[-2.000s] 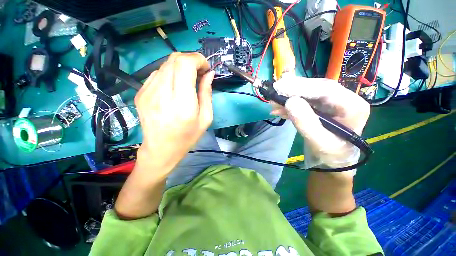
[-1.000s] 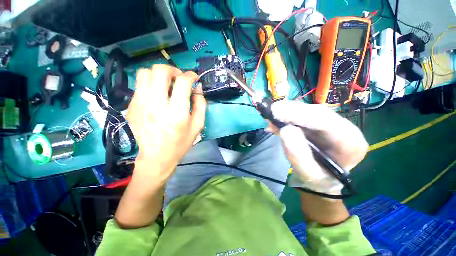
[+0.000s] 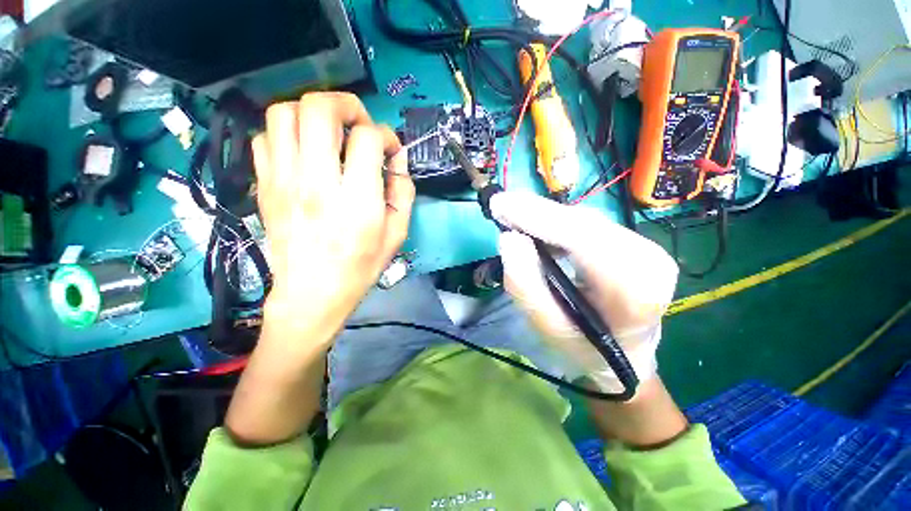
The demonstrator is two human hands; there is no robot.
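Note:
My gloved right hand (image 3: 589,274) is shut on the black soldering iron (image 3: 571,299), whose metal barrel points up and left to the circuit board in black housing (image 3: 432,152). The tip is at or just above the board's components; contact cannot be told. My bare left hand (image 3: 335,205) is at the board's left side, with fingertips pinched on a thin pale strand (image 3: 420,139) that runs to the board. Whether the strand is solder or a wire cannot be told. The iron's black cord loops over the lap.
An orange multimeter (image 3: 687,125) lies right of a yellow-orange handled tool (image 3: 551,140). A solder spool (image 3: 98,291) stands at the bench's left. A dark-screened unit (image 3: 215,45) is at the back left. Black cables and red leads lie around the board.
The iron and my right hand have moved left and lie lower than two seconds ago. My left hand remains beside the board, shifted slightly. The camera view has shifted a little.

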